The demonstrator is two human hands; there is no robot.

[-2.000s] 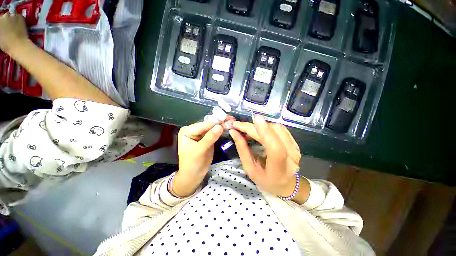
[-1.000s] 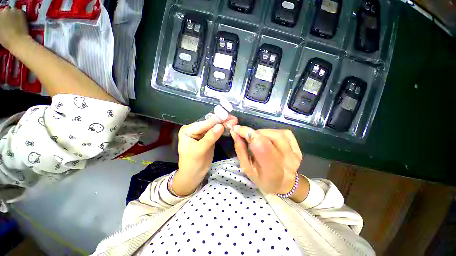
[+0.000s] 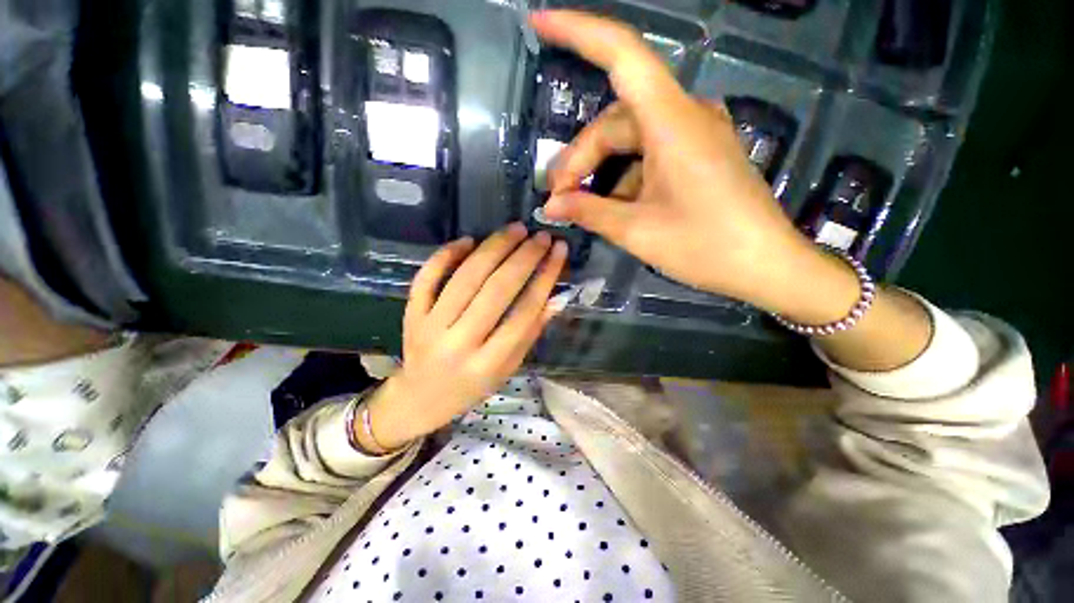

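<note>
A black housing [image 3: 570, 94] lies in the middle pocket of the clear tray [image 3: 265, 280], partly hidden by my right hand. My right hand [image 3: 695, 194] has thumb and forefinger closed on a small pale oval sticker [image 3: 545, 217] at the housing's near end. My left hand [image 3: 477, 324] lies palm down, its fingertips at the housing's near end. White pieces [image 3: 575, 296] stick out from its thumb side; its thumb is hidden. Two housings to the left, one being the nearer housing [image 3: 406, 130], each show a white label and a pale oval.
More housings sit in the tray to the right, one at the far right [image 3: 844, 206]. The tray lies on a dark green mat [image 3: 1019, 236]. Another person's patterned sleeve [image 3: 71, 436] is at the left edge, beside grey-white sheets [image 3: 59, 177].
The view has moved closer to the tray. My hands have parted and moved from in front of the tray onto the middle housing. The oval sticker is now at its near end.
</note>
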